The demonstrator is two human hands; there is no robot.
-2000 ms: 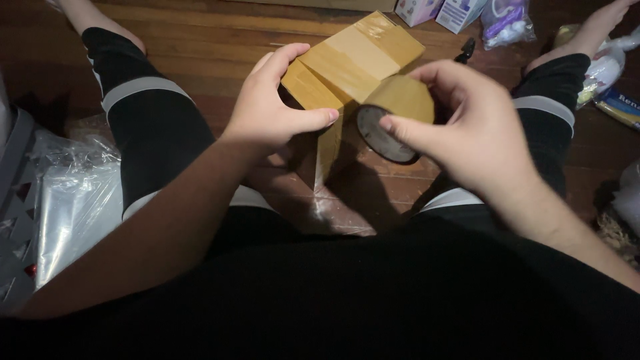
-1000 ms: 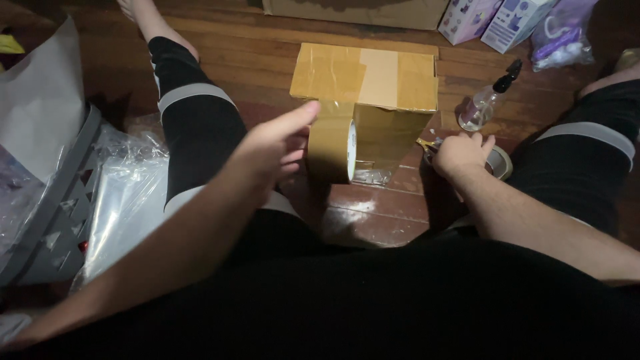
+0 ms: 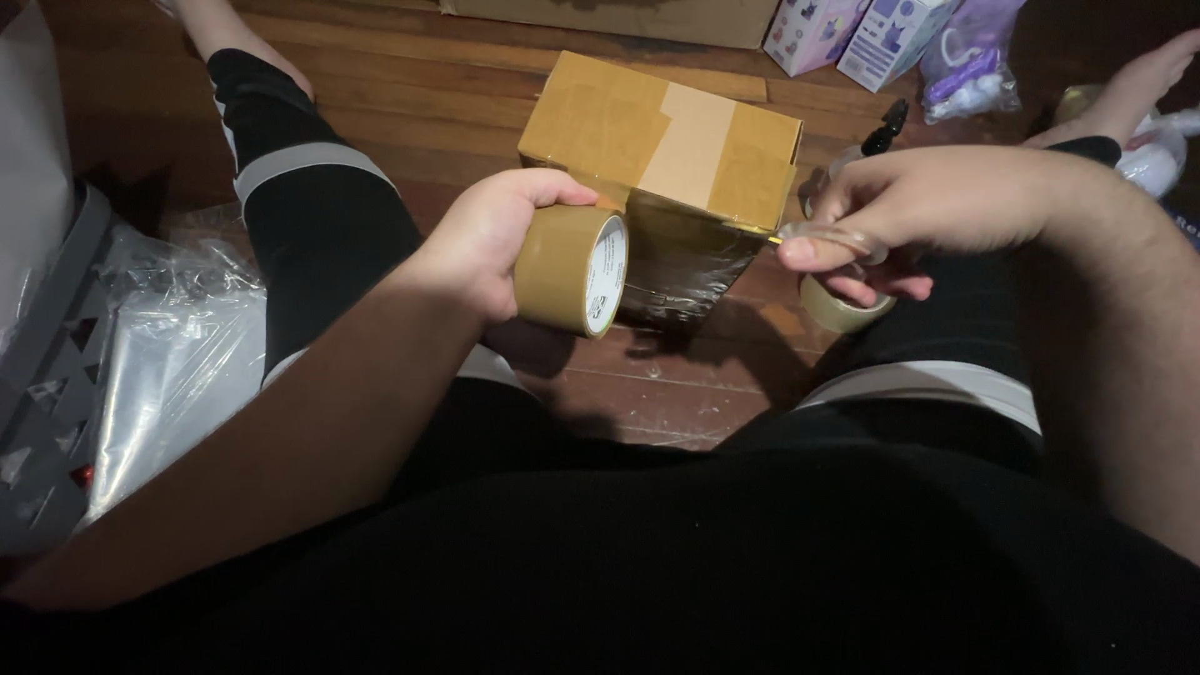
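A cardboard box (image 3: 600, 117) with brown packing tape over its top and front stands on the wooden floor between my legs. My left hand (image 3: 487, 244) grips a roll of brown packing tape (image 3: 562, 267) in front of the box's left part; a strip appears to run from the roll to the box. In my right hand (image 3: 881, 216) is a pair of scissors (image 3: 834, 240) with clear handles, its blades at the upper right edge of the box's front. How far the blades are apart cannot be told. A roll of clear tape (image 3: 839, 307) lies beneath my right hand, partly hidden by it.
Behind the right hand stands a bottle with a black top (image 3: 886, 127). Two small printed boxes (image 3: 811, 33) and a bag of purple items (image 3: 966, 70) are at the back right, beside a large cardboard box (image 3: 619, 17). Clear plastic packaging (image 3: 178, 347) and a grey basket (image 3: 47, 394) lie left.
My right hand, which held the brown tape roll two seconds ago and was low by the clear tape one second ago, now holds scissors at the box. My left hand has closed around the brown roll.
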